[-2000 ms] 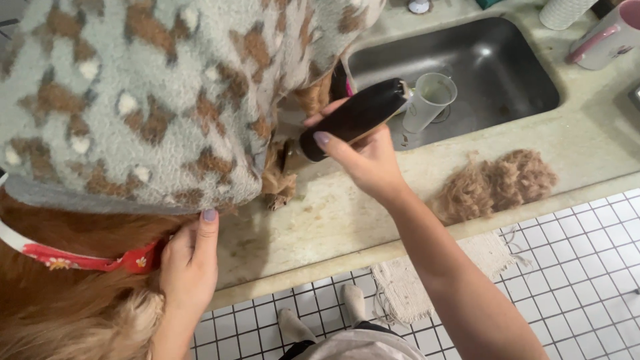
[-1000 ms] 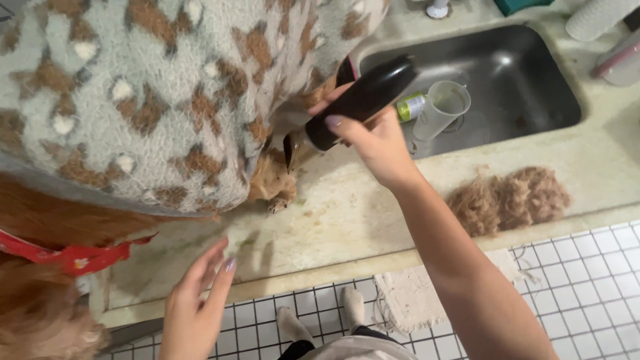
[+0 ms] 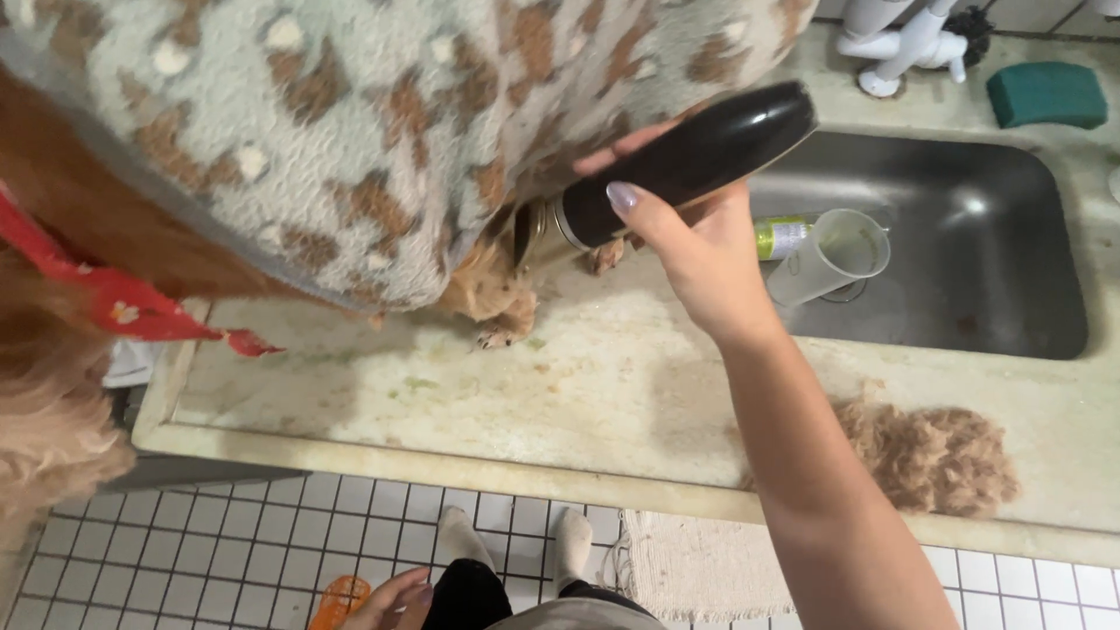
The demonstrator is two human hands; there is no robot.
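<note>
My right hand point(image 3: 691, 236) grips a black hair clipper point(image 3: 691, 166), its metal blade end pointing left beside a paw point(image 3: 503, 319) of a reddish-brown dog point(image 3: 52, 367). The dog is on the stone counter point(image 3: 455, 420), its body covered by a fleecy patterned cloth point(image 3: 367, 149), with a red bandana point(image 3: 122, 302) near its head end. Part of another paw point(image 3: 606, 256) shows under the clipper. Low at the bottom edge, my left hand point(image 3: 394, 599) is partly out of frame; its visible fingers hold nothing that I can see, and their spread is unclear.
A pile of cut fur point(image 3: 936, 459) lies near the counter's front edge. Right of the clipper, a steel sink point(image 3: 980, 262) holds a translucent cup point(image 3: 836, 254) and a green-labelled bottle point(image 3: 779, 238). A green sponge point(image 3: 1046, 94) and white tap point(image 3: 892, 52) are behind; a woven mat point(image 3: 700, 564) covers some floor tiles.
My left hand was by the dog's red bandana, then came away from it and has dropped low over the floor. The clipper stays in my right hand beside the dog's leg.
</note>
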